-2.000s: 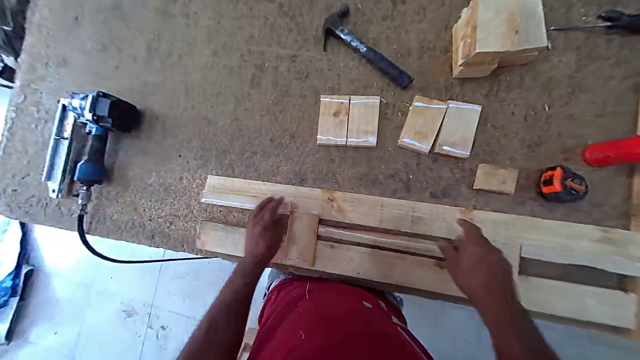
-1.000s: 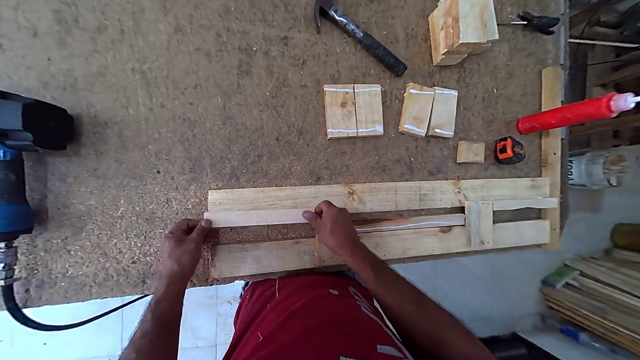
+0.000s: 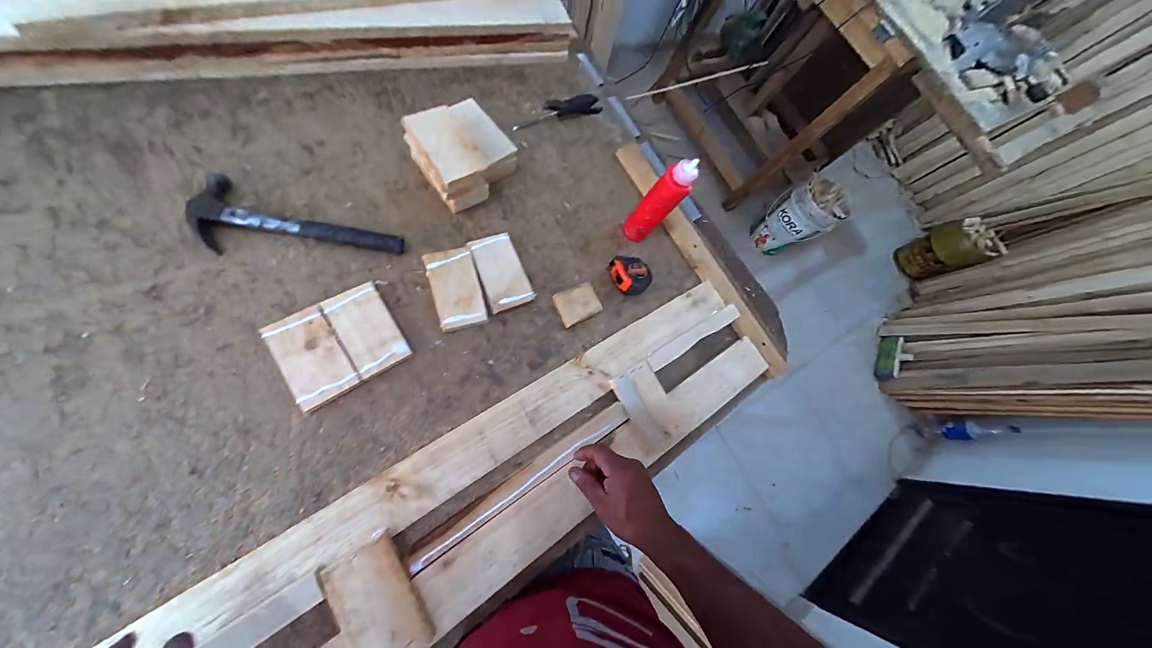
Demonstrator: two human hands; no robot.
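Note:
My right hand (image 3: pixel 621 495) is over the near board (image 3: pixel 513 540), its thumb and curled fingers at a thin wooden strip (image 3: pixel 522 490) with a white glue-like line; whether it grips the strip is unclear. Only dark fingertips of my left hand (image 3: pixel 180 640) show at the bottom left, by another thin strip (image 3: pixel 279 612). The far board (image 3: pixel 486 432) runs alongside. A short wood block (image 3: pixel 373 589) and a smaller crosspiece (image 3: pixel 643 400) lie across the gap. Four short blocks with white lines lie in pairs, one pair (image 3: pixel 336 345) left of the other (image 3: pixel 479 281).
A claw hammer (image 3: pixel 306 231), stacked wood blocks (image 3: pixel 459 148), a small wood piece (image 3: pixel 577 304), a tape measure (image 3: pixel 629 274), a red squeeze bottle (image 3: pixel 660 200) and a black-handled tool (image 3: pixel 571 106) are on the worktop. A batten (image 3: pixel 666 216) lines its right edge. Buckets (image 3: pixel 801 216) and stacked boards stand beyond.
The view has swung right. My right hand has moved right from the strip at the left end to the strip with the white line. My left hand is now mostly out of view.

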